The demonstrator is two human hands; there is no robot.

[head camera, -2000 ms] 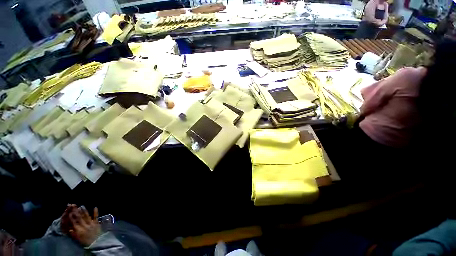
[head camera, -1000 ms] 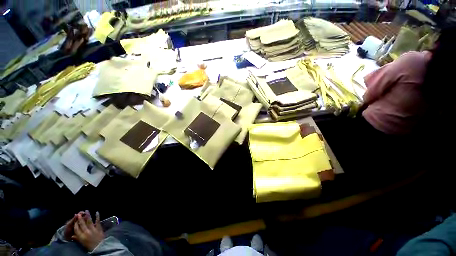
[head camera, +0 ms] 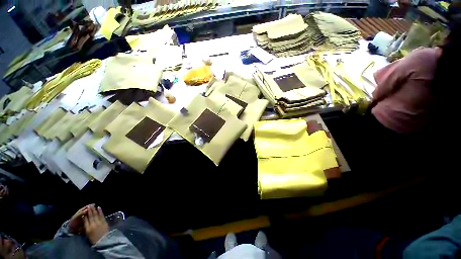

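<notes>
Neither of my hands is in view. Nearest in front of me, a folded bright yellow stack [head camera: 290,164] with a dark line across it lies at the bench's front edge, over a brown backing board [head camera: 337,146]. Left of it, two tan-olive bag panels with dark brown squares, one at the middle [head camera: 217,144] and one further left [head camera: 132,159], overlap along the edge. Their front corners hang over it. Each square bears a small shiny spot. A pile of panels [head camera: 303,96] with a brown square on top lies behind the yellow stack.
A seated person's hands [head camera: 93,222] hold a phone at lower left. A person in pink [head camera: 407,93] is at right; a teal sleeve [head camera: 440,245] shows at lower right. Overlapping panels and white sheets [head camera: 76,164] line the left edge. Stacked panels [head camera: 283,38] stand behind.
The whole view has shifted slightly. The yellow stack sits a little higher in the picture. The far person at upper right has mostly left the frame. The bench items look unmoved.
</notes>
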